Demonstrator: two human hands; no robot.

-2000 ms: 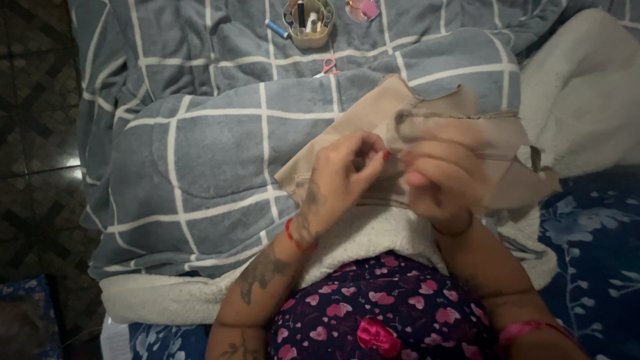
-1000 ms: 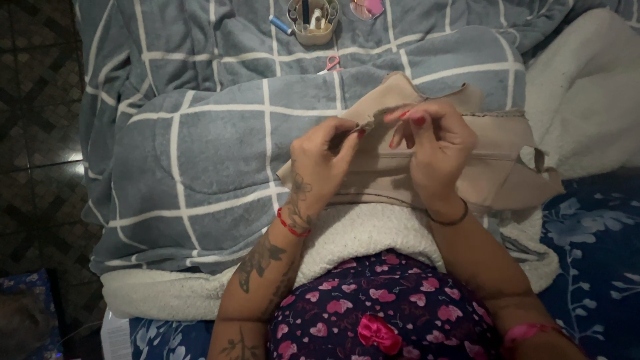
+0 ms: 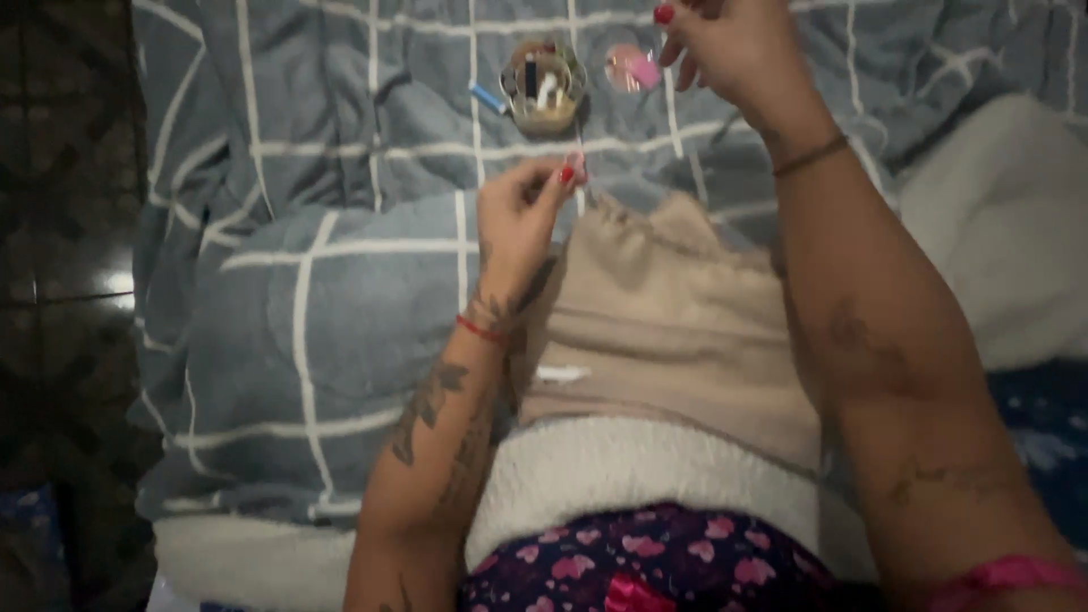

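Beige fabric with seams lies over my lap, its far edge bunched. My left hand is just beyond its upper left corner, fingertips closed on a small pink-handled tool whose kind is too blurred to tell. My right hand is raised at the top, partly cut off by the frame edge; whether its fingers hold something thin cannot be seen. Below and left of it lies a round clear packet with a pink piece. A small white strip rests on the beige fabric.
A round container with thread spools and small items stands on the grey checked blanket. A blue spool lies at its left. A white fleecy cover is bunched at the right, and tiled floor shows at the left.
Both hands have moved apart and away from my body; the right is now at the top. My left hand has taken hold of the pink-handled tool, which lay on the blanket before.
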